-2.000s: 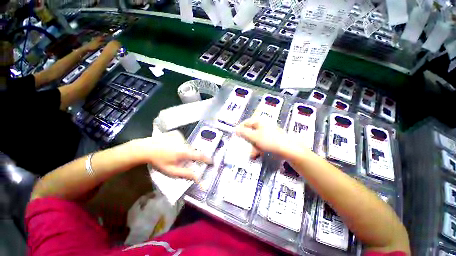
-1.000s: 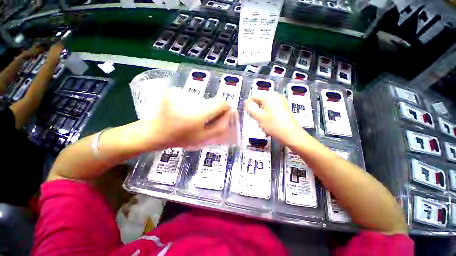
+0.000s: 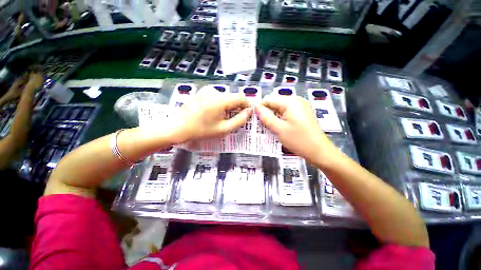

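A white label sheet (image 3: pixel 248 141) with small black print is stretched between my two hands above the clear blister tray (image 3: pixel 211 213). My left hand (image 3: pixel 216 116) grips it with thumb and finger at its upper edge. My right hand (image 3: pixel 287 121) pinches it close beside, the fingertips nearly touching. Whether a loose label is at the fingertips is too blurred to tell. White phone units (image 3: pixel 243 182) lie in two rows in the tray, partly hidden by the sheet and hands.
A label roll (image 3: pixel 126 105) is at the left. Stacked filled trays (image 3: pixel 430 158) stand at the right. A far tray of units (image 3: pixel 203 64) and a hanging printed slip (image 3: pixel 237 42) are ahead. A neighbour's arm (image 3: pixel 21 113) and dark trays (image 3: pixel 63 132) are at far left.
The view has shifted towards the right. My left hand has turned and the printed sheet now spreads between both hands, which have come together over the tray.
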